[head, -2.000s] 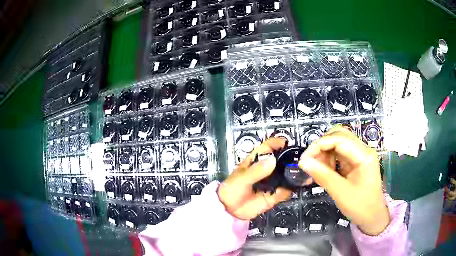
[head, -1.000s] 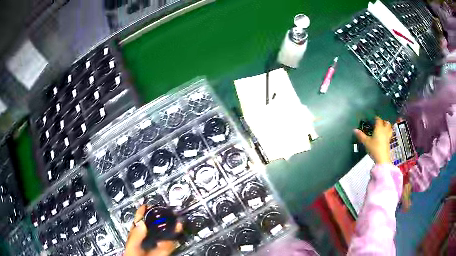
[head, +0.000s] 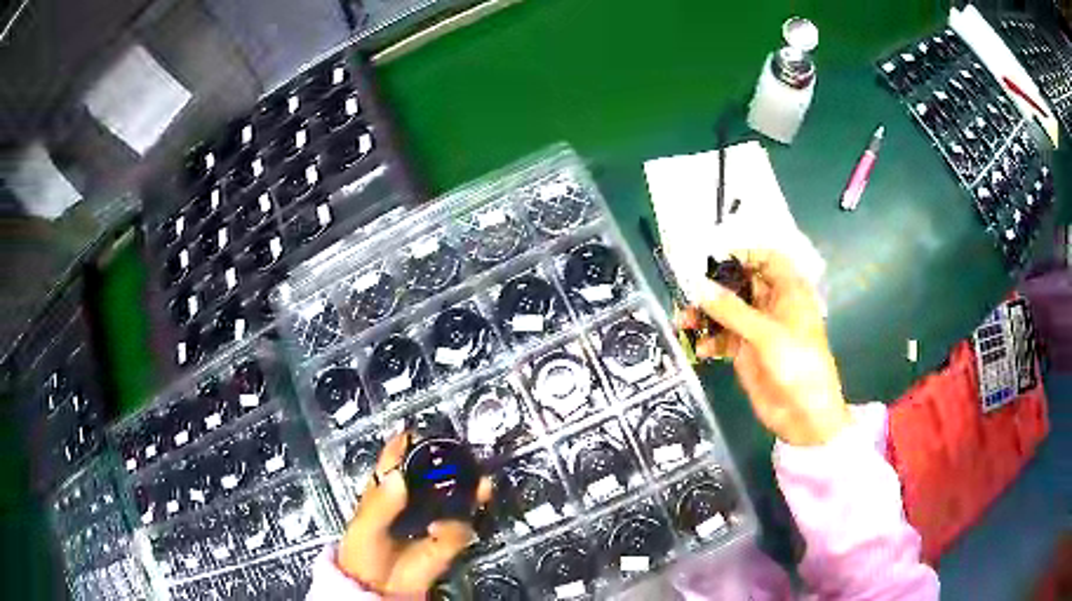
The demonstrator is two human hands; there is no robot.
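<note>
My left hand (head: 394, 534) holds a round black watch head (head: 442, 472) over the lower left of the clear blister tray (head: 641, 282). Its face is up and lit with small blue marks. My right hand (head: 782, 340) grips a small dark unit (head: 729, 277) at the near edge of the paper sheets, right of the tray; the fingers partly hide it. The clear tray holds black units with white labels in its pockets. Its back row shows crosshatched pockets, and some middle units look bright and silvery.
White paper sheets (head: 764, 194) with a thin black stick lie right of the tray. Beyond are a pump bottle (head: 784, 94), a pink marker (head: 863, 170) and another tray (head: 982, 135). A red folder (head: 970, 452) is at lower right. A black tray (head: 276, 194) stands at back left.
My right hand has come back left from beside the gridded rectangle, with a dark unit. My left hand still holds the lit watch head. The view has shifted, and the other person's sleeve is gone.
</note>
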